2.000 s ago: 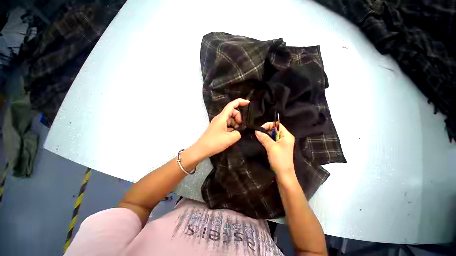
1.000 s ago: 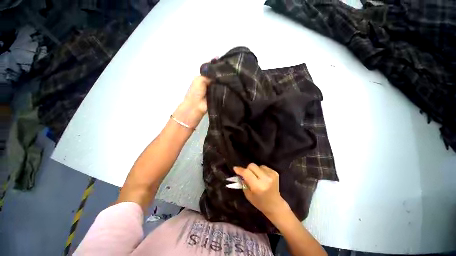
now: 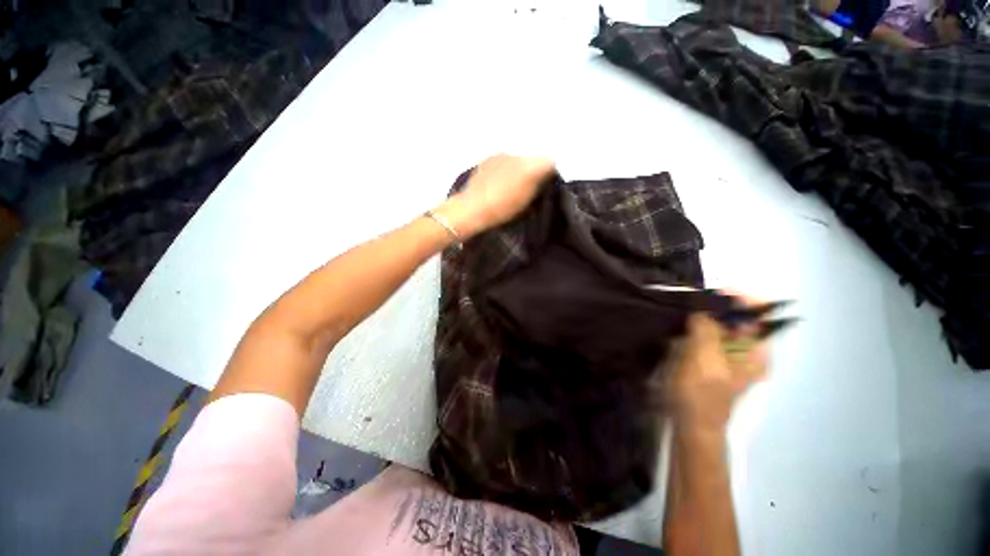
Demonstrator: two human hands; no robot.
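Note:
The dark plaid garment lies bunched on the white table in front of me, with its black lining facing up in the middle. My left hand grips the garment's upper edge; its fingertips are hidden in the cloth. My right hand is blurred at the garment's right side, with a stretched part of the black lining at its fingers. The thread snips show as blurred dark points with a yellow-green bit at the right hand.
The white table has a curved edge. A heap of plaid garments lies at the far right. Another person shows at the top right. Plaid, grey-white and olive cloth hangs beyond the left edge. Yellow-black tape marks the floor.
My left hand has moved right and slightly down along the garment's top edge. My right hand has moved up and right from the lower middle, pulling the lining out to the right.

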